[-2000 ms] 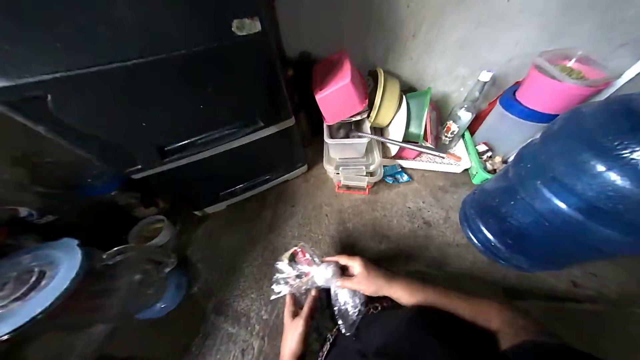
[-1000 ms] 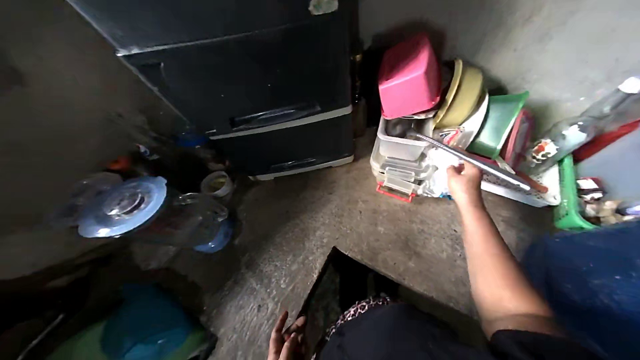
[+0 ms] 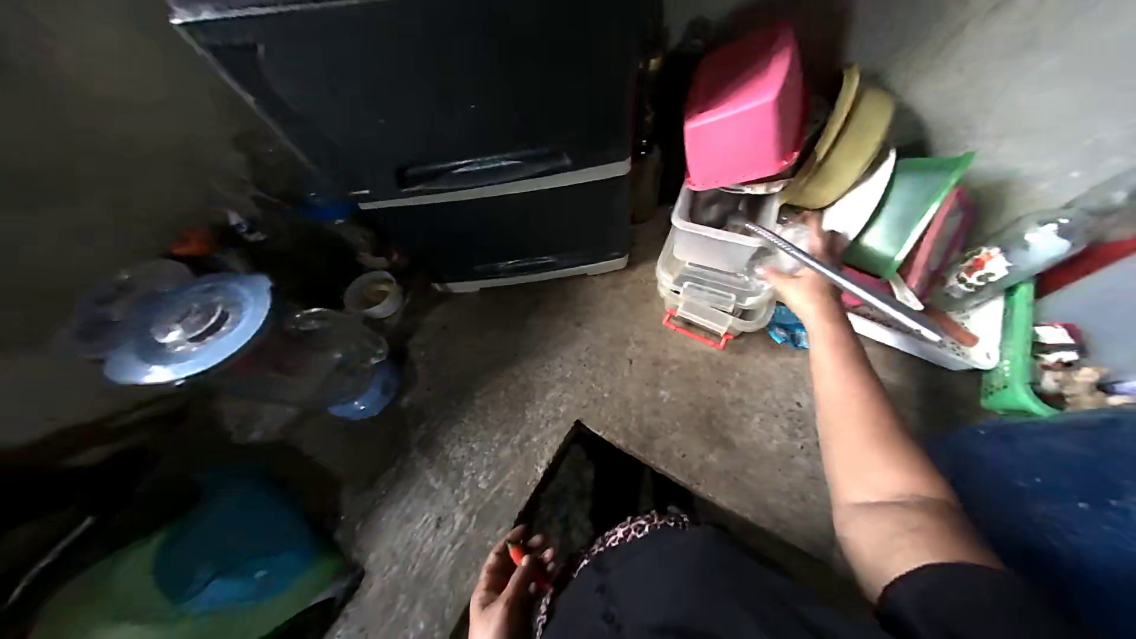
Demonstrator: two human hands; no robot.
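Observation:
My right hand (image 3: 803, 284) reaches into the pile of dishes and touches a crumpled clear plastic bag (image 3: 785, 253); its grip is partly hidden. Just over it lies a long metal utensil (image 3: 852, 286), slanting across the white rack. Left of the hand are a clear plastic tub (image 3: 719, 232) and a lidded clear container with red clips (image 3: 706, 297). My left hand (image 3: 510, 577), low in the view beside my lap, holds a small red object (image 3: 517, 554) between its fingers.
A pink basin (image 3: 745, 111), yellow bowls and a green basin (image 3: 919, 213) lean at the wall. Left are black drawers (image 3: 497, 226) and a blue-rimmed lid (image 3: 191, 328). A dark floor opening (image 3: 612, 479) lies before me. A glass bottle (image 3: 1012, 257) leans right, above a blue container (image 3: 1047, 497).
My hands were together on a clear plastic package two seconds ago. My right hand has since reached out to the dishes, while my left stays low. The view has shifted.

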